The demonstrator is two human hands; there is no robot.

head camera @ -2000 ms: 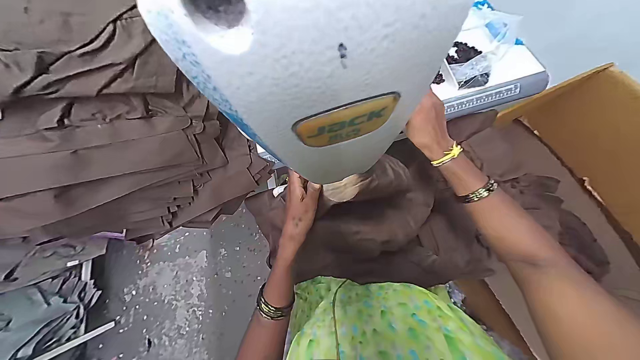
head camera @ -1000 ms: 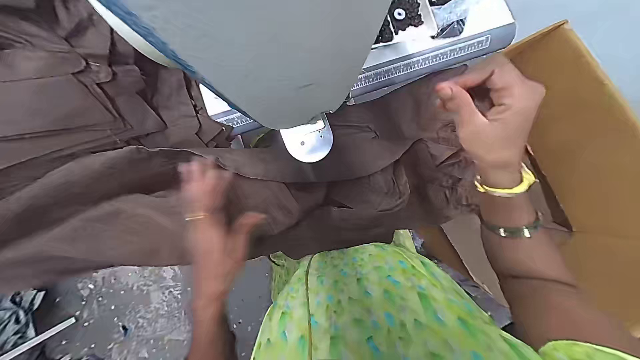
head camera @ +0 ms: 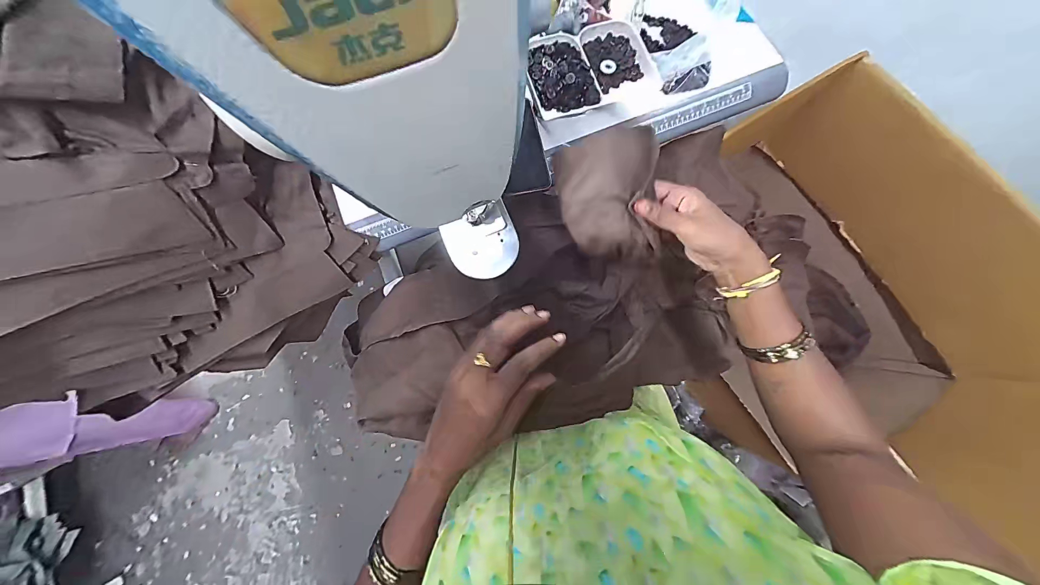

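A Jack sewing machine [head camera: 390, 122] with a pale head fills the upper middle, its rounded metal plate [head camera: 483, 244] above the brown cloth. Bunched brown fabric [head camera: 406, 366] lies below and right of the plate. My left hand [head camera: 496, 378] rests on this cloth, fingers spread, not gripping. My right hand [head camera: 691, 219] pinches a raised fold of the brown fabric between thumb and fingers, right of the machine head. White trays of dark buttons [head camera: 562, 77] stand on the machine table behind.
Stacked brown garment pieces [head camera: 122, 244] lie at the left. An open cardboard box [head camera: 934, 211] stands at the right, with brown cloth at its near side. A ruler strip [head camera: 703, 110] runs along the table edge. Purple cloth [head camera: 106, 426] and grey floor show at lower left.
The brown cloth, which stretched far to the left a second ago, now lies bunched in front of the machine. My left hand has come nearer the middle; my right hand now holds up a fold.
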